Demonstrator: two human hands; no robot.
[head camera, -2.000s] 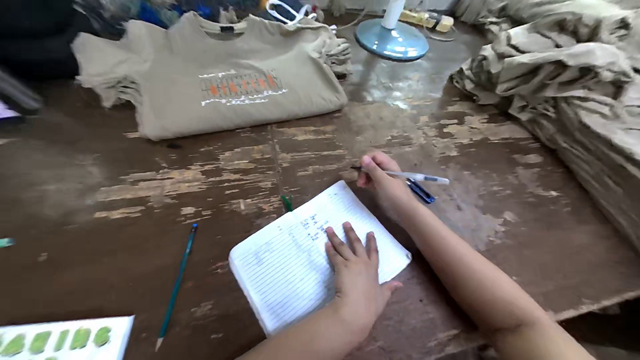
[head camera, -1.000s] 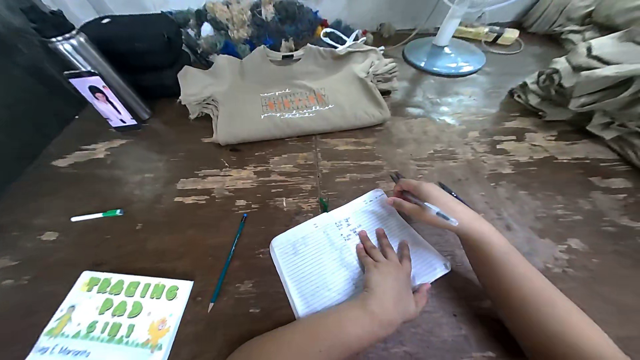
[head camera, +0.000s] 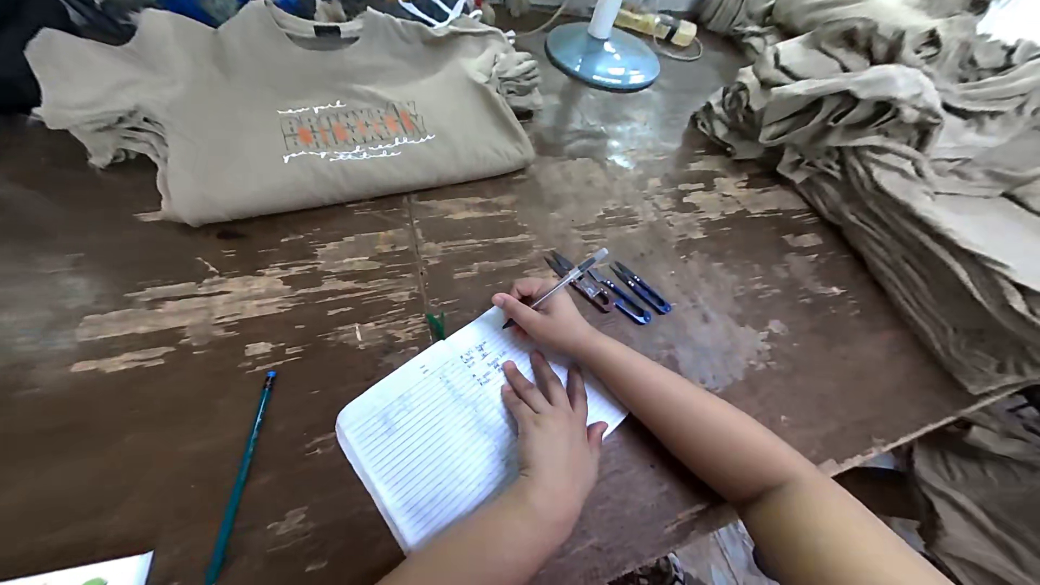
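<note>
An open lined notebook (head camera: 439, 431) lies tilted on the worn wooden table, with some handwriting near the top of its page. My left hand (head camera: 556, 439) rests flat on the page with its fingers spread. Between the thumb and fingers of my right hand (head camera: 548, 317) is a clear pen (head camera: 573, 275), its dark tip at the upper right of the page. Just beyond that hand lie several thread snips (head camera: 621, 291), some with blue handles. A small green object (head camera: 436, 325) touches the notebook's top edge.
Folded tan T-shirts (head camera: 325, 81) are stacked at the back left, and more tan cloth (head camera: 894, 162) is heaped on the right. A round lamp or fan base (head camera: 603, 57) stands at the back. A teal pencil (head camera: 244, 471) lies left of the notebook; a white printed pad (head camera: 106, 571) shows at the bottom left.
The pen in my right hand now points its tip down at the page. The snips beside that hand show more fully than before. The view has shifted, leaving the phone and steel bottle out of frame.
</note>
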